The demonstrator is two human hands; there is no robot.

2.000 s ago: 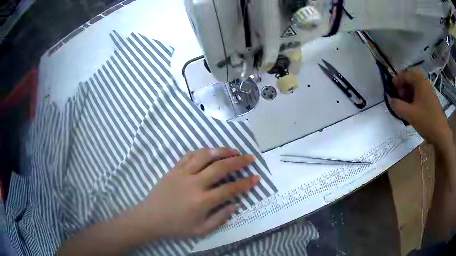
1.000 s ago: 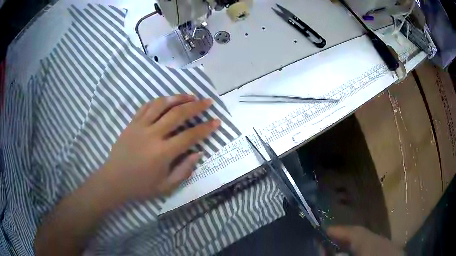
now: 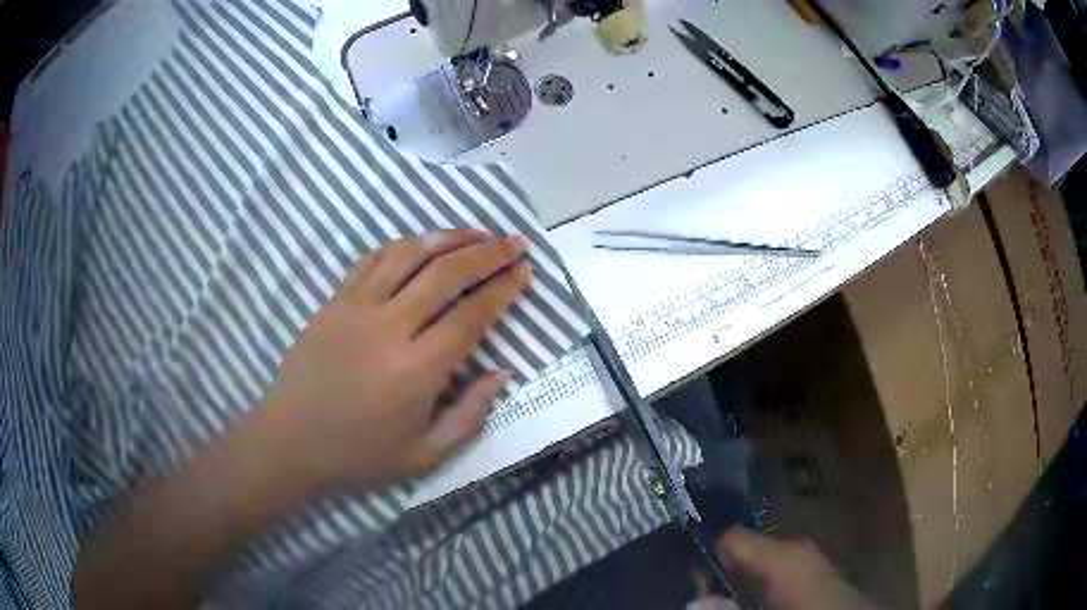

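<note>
Striped shirt fabric (image 3: 250,179), white with grey stripes, covers the left of the white table and hangs over the front edge. My left hand (image 3: 399,346) lies flat on it with the fingers a little apart, near the panel's right edge. My right hand (image 3: 775,572), partly cut off at the bottom edge, holds the fabric shears (image 3: 644,429). The handles are mostly hidden. The blades point up and left, nearly together, with their tips at the panel's right corner. Whether fabric lies between the blades is unclear.
The needle area of the sewing machine (image 3: 483,89) is at the top. Thread snips (image 3: 739,78) lie on the machine bed. Tweezers (image 3: 709,247) lie in front of it, by the printed ruler scale (image 3: 679,316). A black-handled tool (image 3: 912,131) lies to the right. Cardboard (image 3: 966,346) stands below right.
My right hand left the table's right side and brought the shears to the front edge. Since the last earlier frame, the blades moved to the fabric corner and closed. My left hand stays on the fabric.
</note>
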